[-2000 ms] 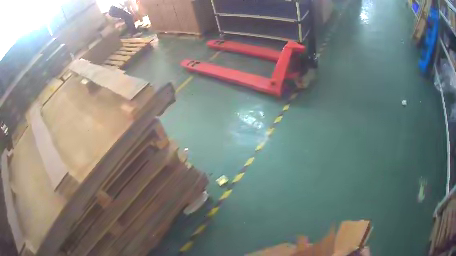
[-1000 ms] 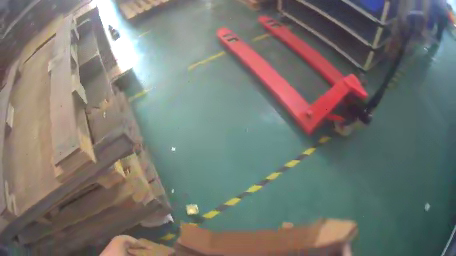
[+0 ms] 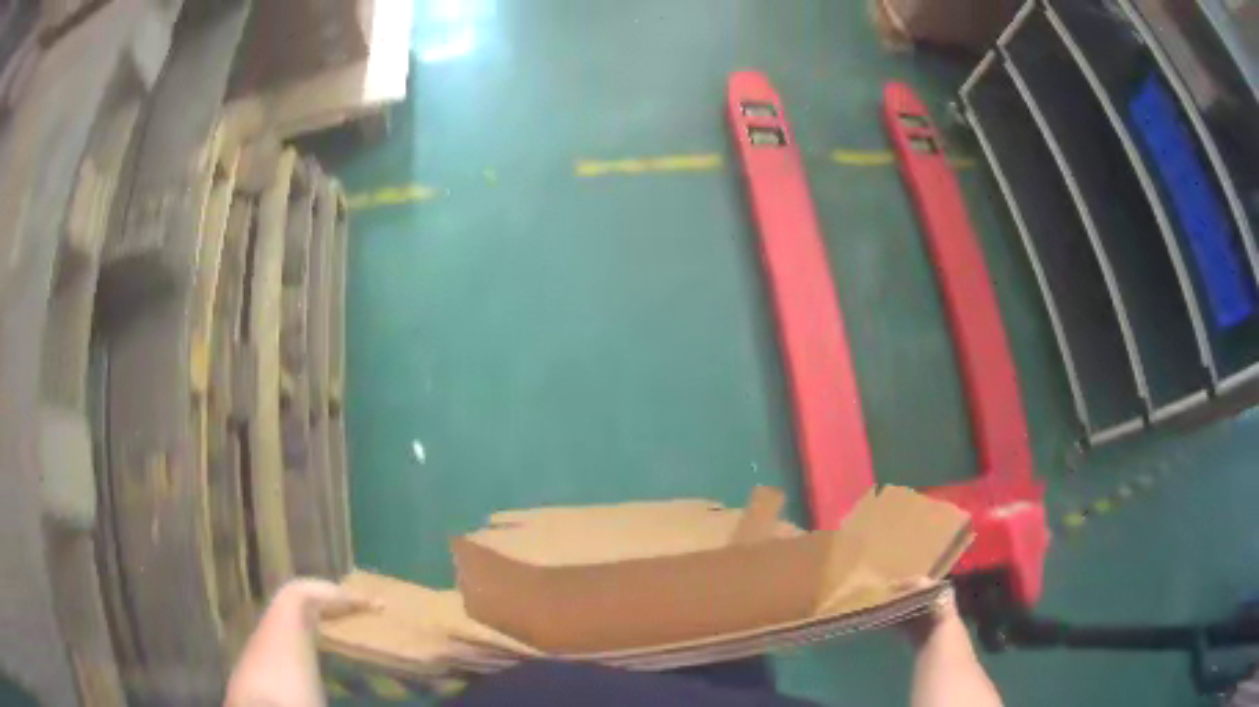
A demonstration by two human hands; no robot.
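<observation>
A stack of flat brown cardboard blanks with raised flaps is held level against my body at the bottom of the head view. My left hand grips its left end, with the fingers over the edge. My right hand grips its right end, partly hidden by the cardboard. Dark clothing shows below the stack's near edge.
Stacked wooden pallets stand close on the left. A red pallet jack lies ahead to the right. A grey shelf rack with a blue item stands at right. A carton is at upper left.
The view has turned and moved forward along the pallets. The pallet jack now appears nearer and more upright in view. The cardboard and both hands have come further into the picture.
</observation>
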